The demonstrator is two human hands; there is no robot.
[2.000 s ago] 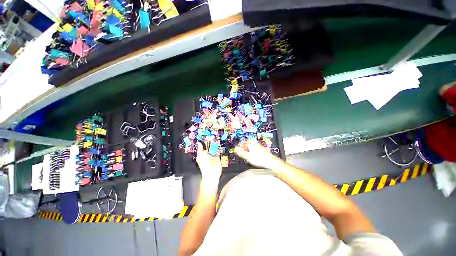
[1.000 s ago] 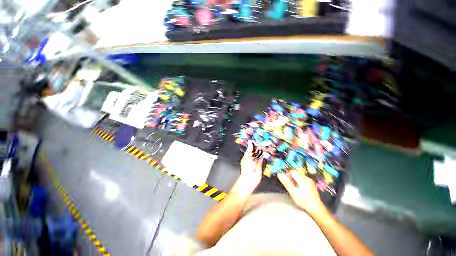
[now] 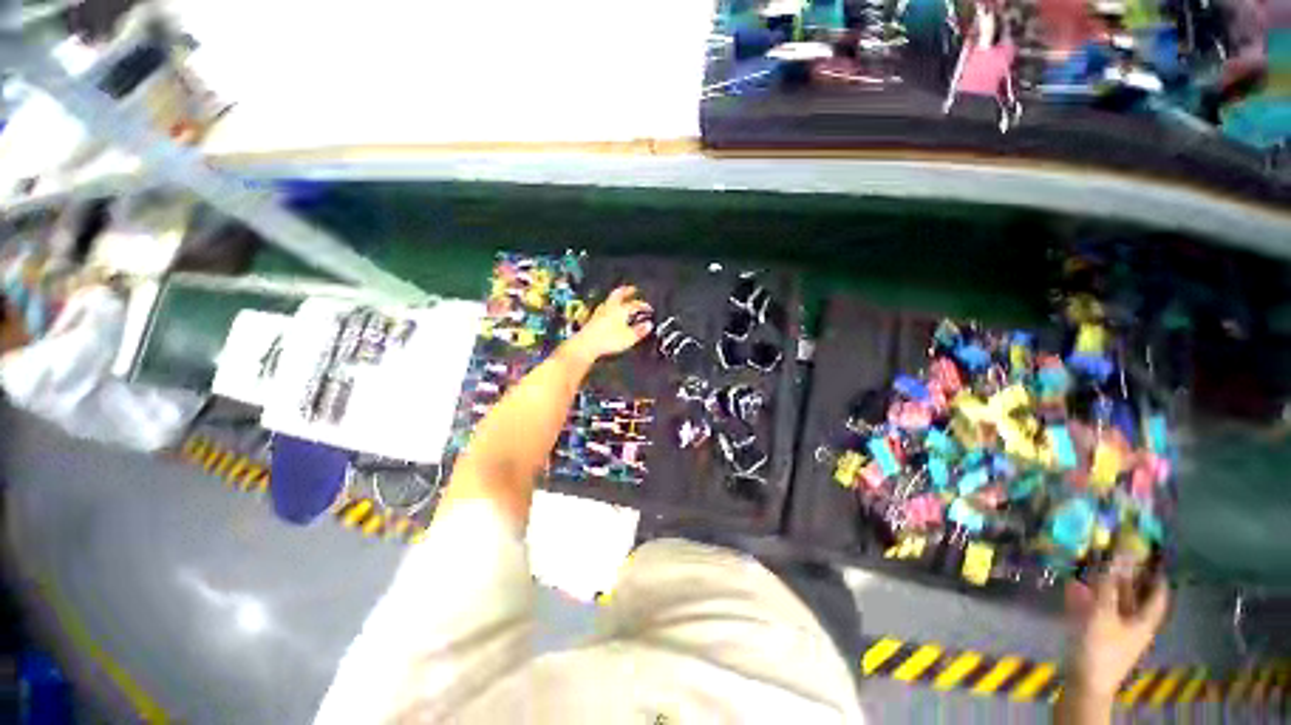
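My left hand (image 3: pixel 615 324) is over the upper part of the left black tray (image 3: pixel 602 371), with a small dark curved part at its fingertips. Several unclipped black parts (image 3: pixel 750 350) lie to its right in the tray. Dark parts gripped by coloured clips (image 3: pixel 605 438) stand in rows below and left of the hand. My right hand (image 3: pixel 1123 606) is blurred at the lower right edge of the heap of coloured binder clips (image 3: pixel 997 434). Its fingers are among the clips; what they hold cannot be told.
A shelf (image 3: pixel 637 164) crosses above the bench, with white sheets and a tray of larger clips (image 3: pixel 987 71). Small dark parts (image 3: pixel 347 361) lie on white paper at left. Another white sheet (image 3: pixel 582 543) is at the bench edge. A blue stool (image 3: pixel 307 477) stands below left.
The view has shifted left. My left hand has moved from the clip heap to the left tray with a dark part. My right hand has moved right along the heap's front edge.
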